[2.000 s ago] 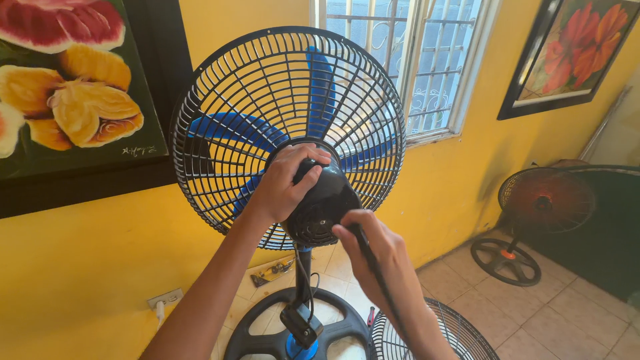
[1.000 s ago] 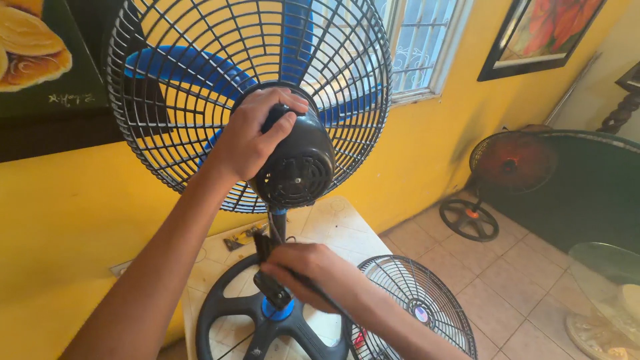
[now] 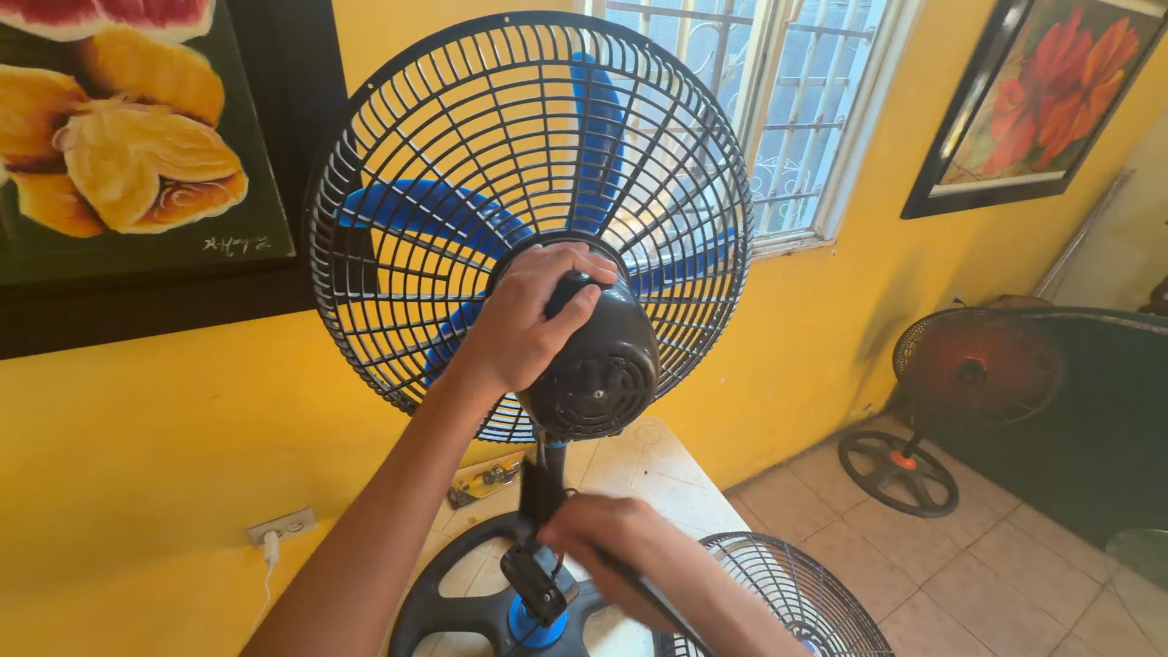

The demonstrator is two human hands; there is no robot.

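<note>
A black pedestal fan with blue blades stands with the back of its grille point(image 3: 511, 119) towards me. My left hand point(image 3: 538, 315) grips the top of the black motor housing point(image 3: 598, 374), its fingers curled over it. Lower down, my blurred right hand point(image 3: 602, 538) is closed on a dark strip-like thing, whose kind I cannot tell, beside the fan's pole. A small black box point(image 3: 534, 584) with a cable hangs by the pole, above the blue collar point(image 3: 537, 625) of the round black base point(image 3: 438, 593).
A separate fan grille point(image 3: 803, 584) lies at the lower right of the white table point(image 3: 675, 474). A yellow package point(image 3: 484, 484) lies near the wall. Another fan point(image 3: 972, 370) stands on the tiled floor. A wall outlet point(image 3: 281, 526) holds a plug.
My right hand has moved from beside the motor housing down to the pole. My left hand has stayed on the housing.
</note>
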